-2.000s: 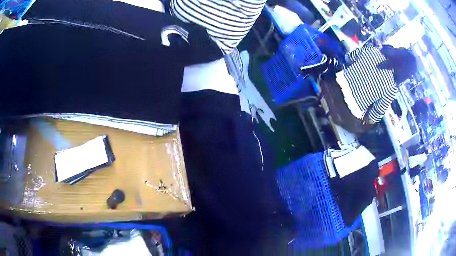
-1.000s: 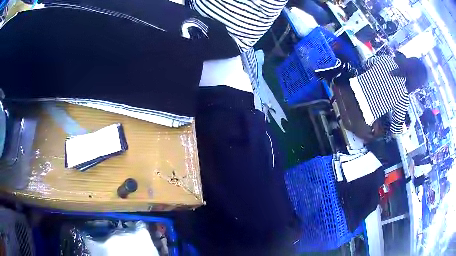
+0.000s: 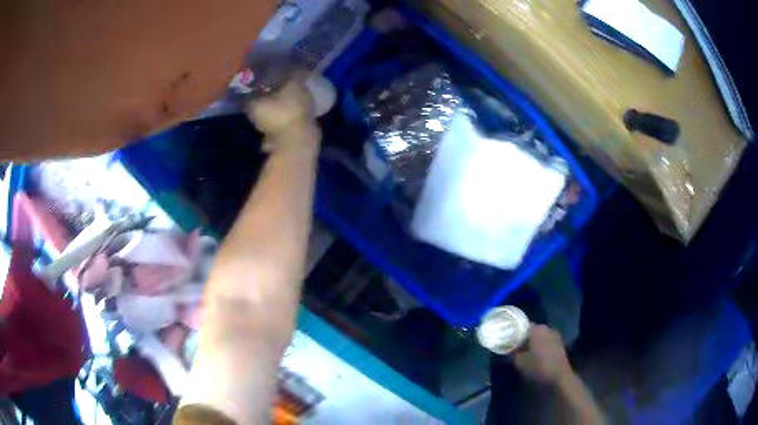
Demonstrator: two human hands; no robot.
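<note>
My left hand (image 3: 287, 108) reaches up from the bottom left over the blue basket's near corner. It is blurred and closed on a small white round cup (image 3: 321, 96). My right hand (image 3: 544, 353), small at the lower right, holds a clear round cup (image 3: 503, 329) by its side, just outside the basket corner. The blue basket (image 3: 386, 270) holds shiny clear bags (image 3: 413, 112) and a folded white sheet (image 3: 490, 195).
A large blurred skin-coloured shape (image 3: 116, 66) fills the upper left, very close; whose it is I cannot tell. A cardboard box (image 3: 532, 50) bears a small white-and-black stack (image 3: 636, 31) and a dark cylinder (image 3: 652, 126). A teal-edged table (image 3: 374, 361) and pink-white scraps (image 3: 150, 286) lie lower left.
The view has swung to the basket and turned, so the box now sits at the upper right. Both hands have come into view with cups. The striped-shirted people have left the view.
</note>
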